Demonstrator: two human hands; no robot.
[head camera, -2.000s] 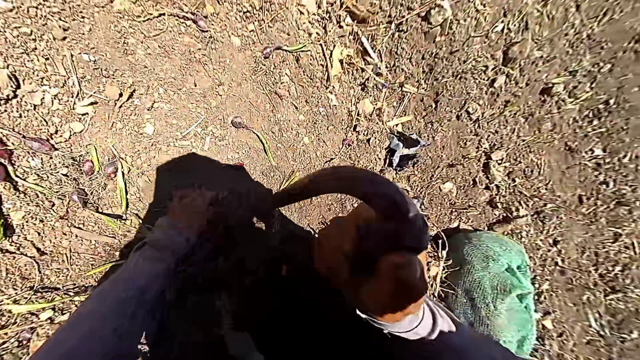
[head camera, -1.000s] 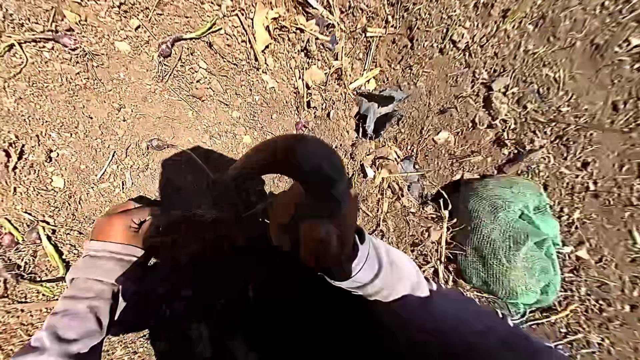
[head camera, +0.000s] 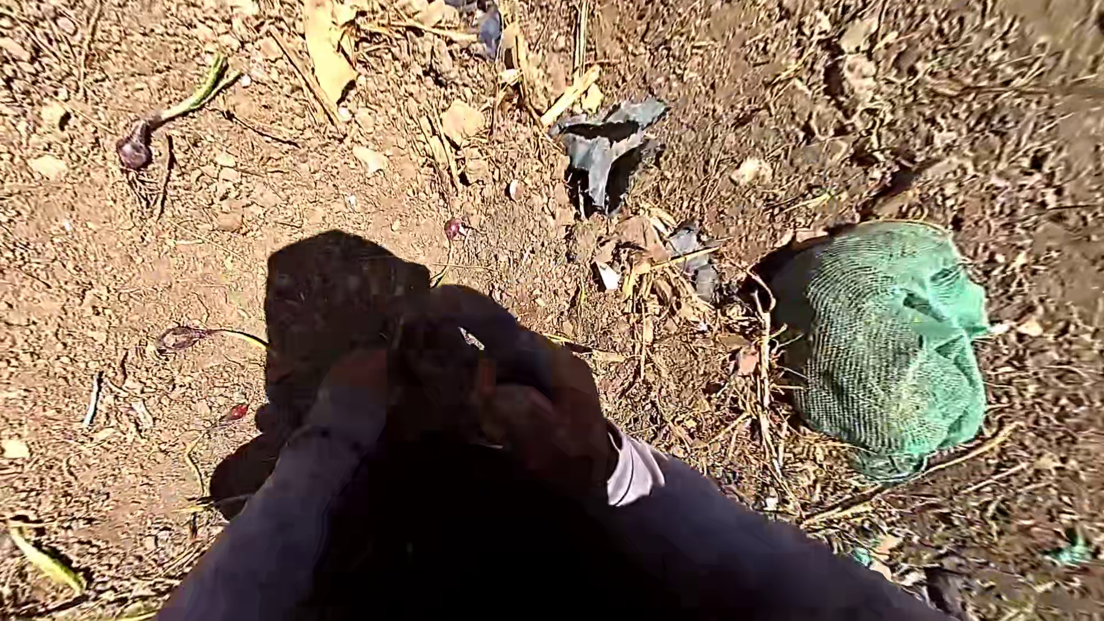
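Observation:
My right hand (head camera: 552, 423) is closed around a dark curved tool, probably a sickle (head camera: 492, 323), whose curve points up and left. My left hand (head camera: 358, 379) is close by on the left, near the tool's far end, in deep shadow; its fingers and anything in them are hidden. Small red onions lie on the dry soil: one with a green stalk (head camera: 135, 148) at upper left, a shrivelled one (head camera: 181, 338) left of my shadow, a tiny one (head camera: 454, 228) above my hands, and a small red piece (head camera: 235, 412) beside the shadow's left edge.
A green mesh bundle (head camera: 897, 345) rests on the ground at the right. Torn dark plastic (head camera: 608, 151) lies above my hands among dry leaves and stalks. A yellow-green leaf (head camera: 47, 561) is at lower left. Stones and straw are scattered over the soil.
My left hand has moved right, from the sunlit soil into the shadow close to my right hand. The curved tool stays in my right hand.

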